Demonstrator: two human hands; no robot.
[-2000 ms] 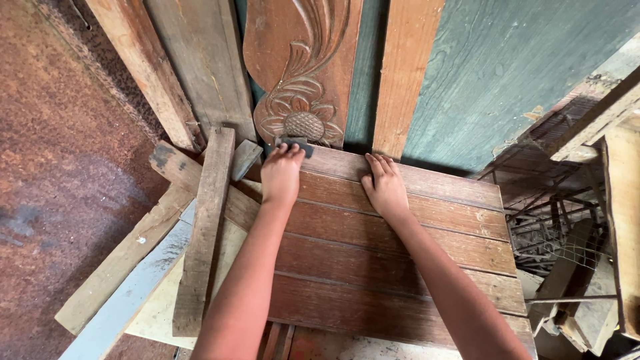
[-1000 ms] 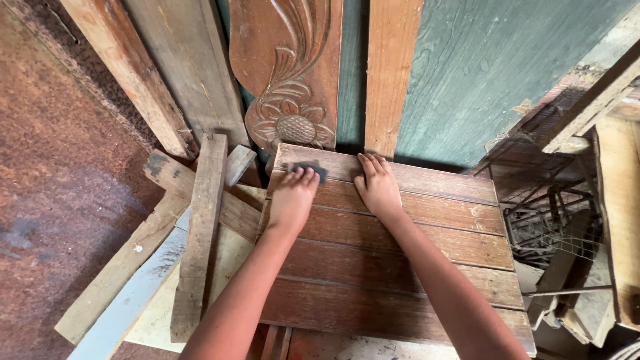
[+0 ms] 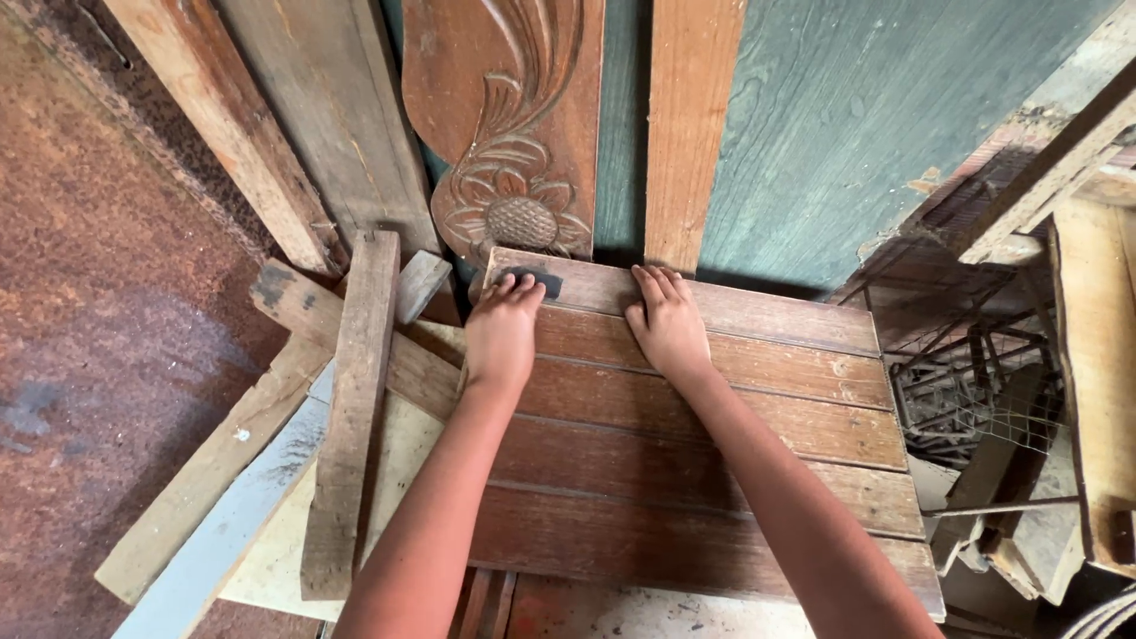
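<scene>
A slatted wooden panel (image 3: 612, 444) lies in front of me, its far slat paler than those nearer. My left hand (image 3: 506, 328) presses a dark, flat piece, perhaps sandpaper (image 3: 543, 284), onto the left end of that far slat. The fingertips rest on the piece, and part of it is hidden under them. My right hand (image 3: 666, 315) lies flat on the panel near the middle of the far slat, fingertips at its far edge, holding nothing.
A carved wooden board (image 3: 532, 169) and an orange-brown plank (image 3: 692, 133) stand against the green wall (image 3: 825, 124) behind the panel. Loose wood offcuts (image 3: 355, 399) are piled at left. Wire racks (image 3: 976, 390) and a pale board (image 3: 1100, 355) are at right.
Two seconds ago my left hand and the dark piece were at the panel's far edge; since then they have shifted nearer and onto the far slat. My right hand stays near the far edge.
</scene>
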